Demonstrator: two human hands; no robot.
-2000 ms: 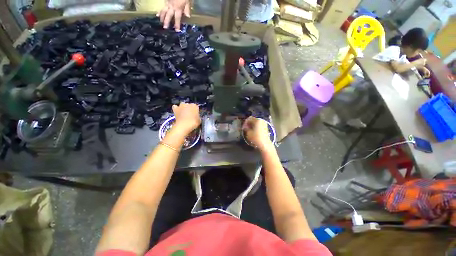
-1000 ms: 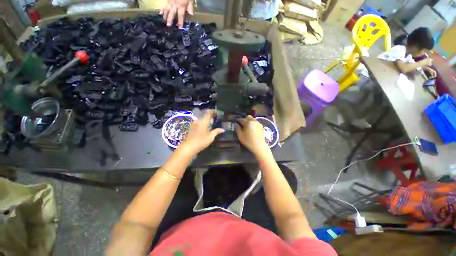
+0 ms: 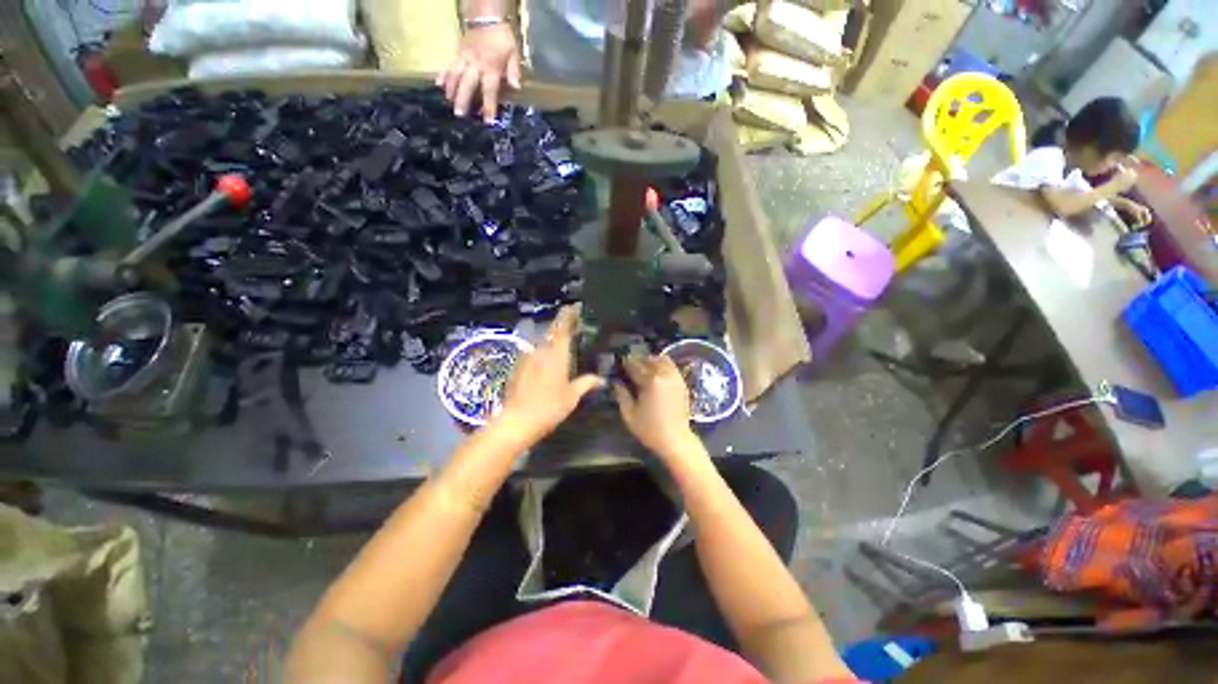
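The green hand press (image 3: 621, 274) stands upright on the bench in front of me. My left hand (image 3: 545, 381) is at the left side of the press base, fingers spread, thumb towards the fixture. My right hand (image 3: 652, 396) is at the right of the base, fingers bent in under the ram; a small dark piece seems to be at its fingertips, too blurred to be sure. The left bowl (image 3: 474, 378) holds bright small metal parts. The right bowl (image 3: 708, 382) holds duller ones. The fixture is mostly hidden by my hands.
Black plastic parts (image 3: 361, 201) are heaped behind, inside board edging (image 3: 761, 254). Another person's hand (image 3: 482, 67) rests at the heap's back edge. A second press with a red ball lever (image 3: 234, 189) and clear tub (image 3: 130, 341) is left. An open woven bag (image 3: 639, 584) is at my lap.
Both hands have moved from the two bowls in to the press base, and are still there, slightly shifted. The view has tilted a little. The other person's hand stays at the heap.
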